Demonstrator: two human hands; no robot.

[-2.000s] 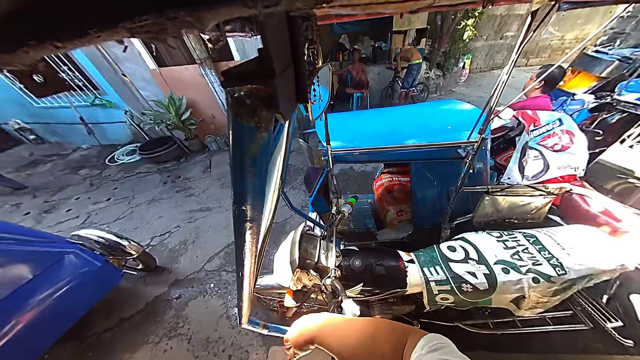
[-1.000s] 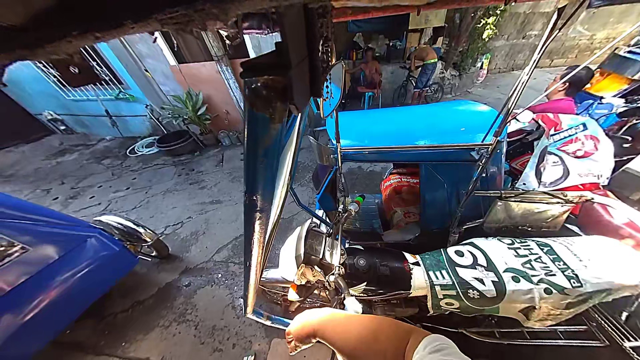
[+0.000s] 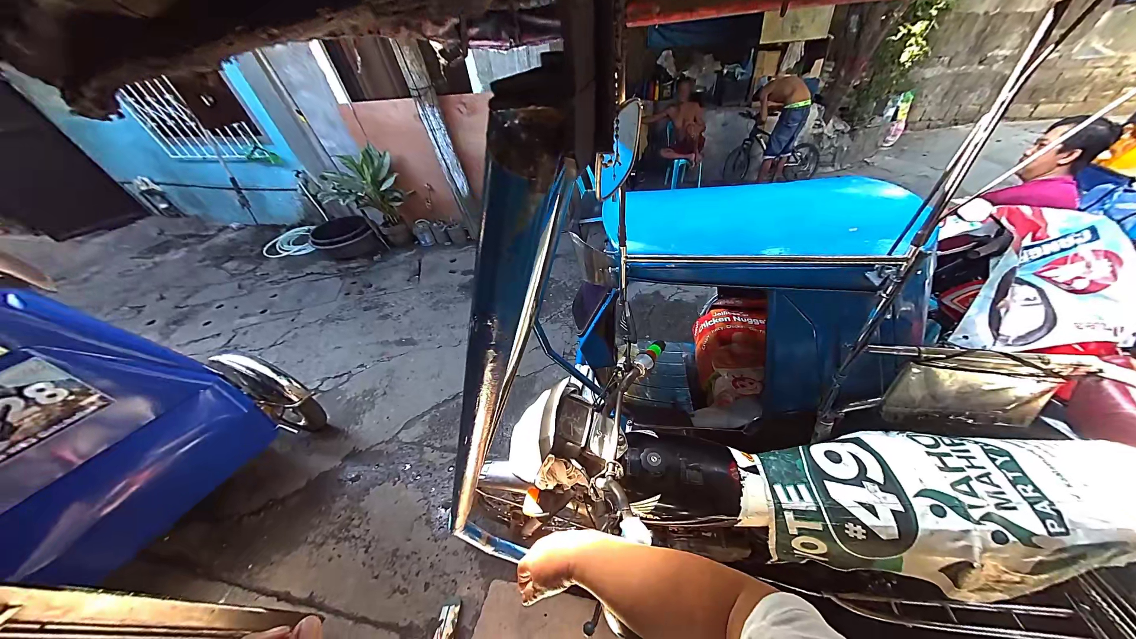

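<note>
A bare right arm (image 3: pixel 661 572) with a white sleeve reaches in from the bottom, beside the motorcycle's handlebar (image 3: pixel 621 506). Its rounded, creased end lies near the lower corner of the windshield frame (image 3: pixel 484 426); whether that is a curled hand or an elbow cannot be told, and no held object shows. At the bottom edge, what look like fingertips of my left hand (image 3: pixel 297 628) are beside a wooden ledge (image 3: pixel 142 608); the rest is cut off. A printed tarpaulin (image 3: pixel 941 506) covers the motorcycle seat. The blue sidecar (image 3: pixel 772 231) stands beyond, with a red printed food bag (image 3: pixel 732 342) inside.
A dark blue vehicle (image 3: pixel 133 435) with a chrome-fendered wheel (image 3: pixel 271 390) stands left on cracked pavement (image 3: pixel 355 311). Across the way are a potted plant (image 3: pixel 368 182), a seated person (image 3: pixel 685 129) and a person beside a bicycle (image 3: pixel 781 124). Another person (image 3: pixel 1052 160) is at the right.
The wooden ledge and the fingertips have come into view at the bottom left. The right arm stays by the handlebar.
</note>
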